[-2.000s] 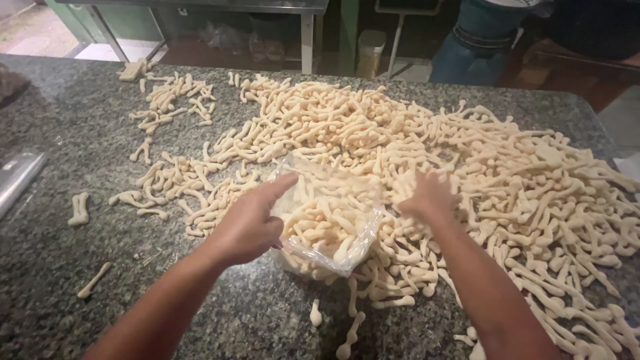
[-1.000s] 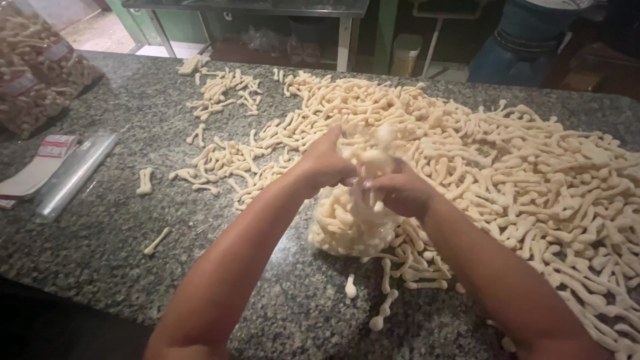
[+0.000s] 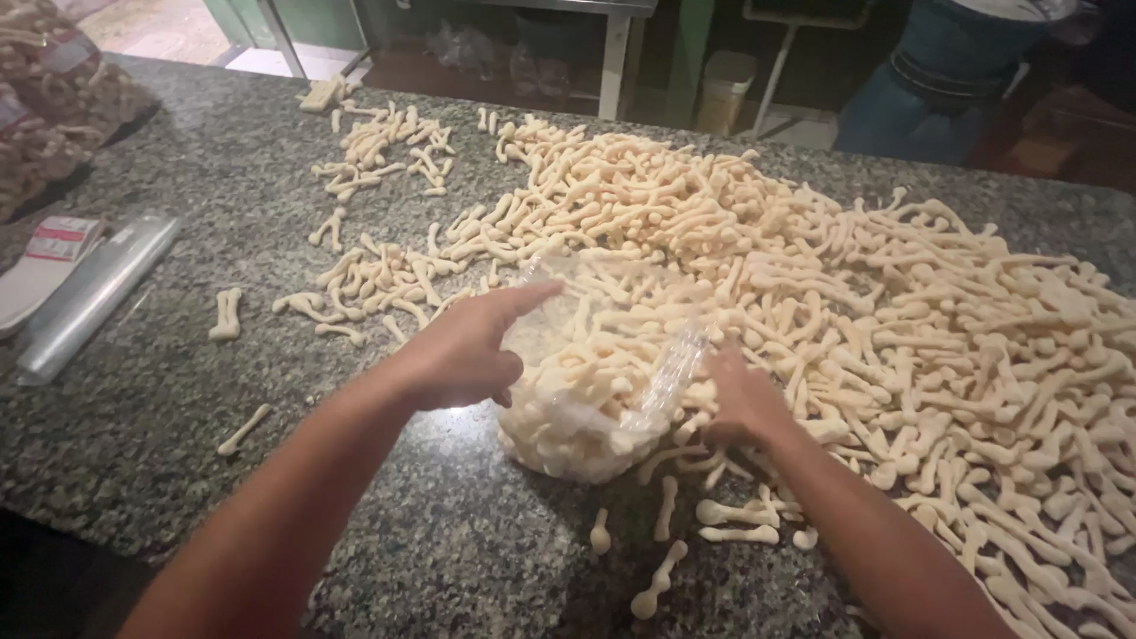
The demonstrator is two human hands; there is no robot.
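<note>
A clear plastic bag [image 3: 577,426], partly filled with pale bone-shaped snacks, stands on the granite counter with its mouth spread wide. My left hand [image 3: 470,346] is at the left side of the bag's mouth, index finger extended and thumb apart, touching or close to the film. On the bag's other side, my right hand [image 3: 741,386] is by the rim and the loose pieces; its fingertips are blurred. A large heap of the same bone-shaped snacks [image 3: 843,293] spreads behind the bag and to its right.
Filled bags [image 3: 53,106] with labels stand at the back left of the granite counter [image 3: 204,461]. Near them lie flat clear plastic bags [image 3: 102,302] and a stack of printed labels [image 3: 53,257]. Scattered pieces [image 3: 386,146] lie left of the heap. Beyond the counter is a blue barrel [image 3: 932,89].
One second ago both hands were together at the bag's gathered top; now they are apart and its mouth is spread wide.
</note>
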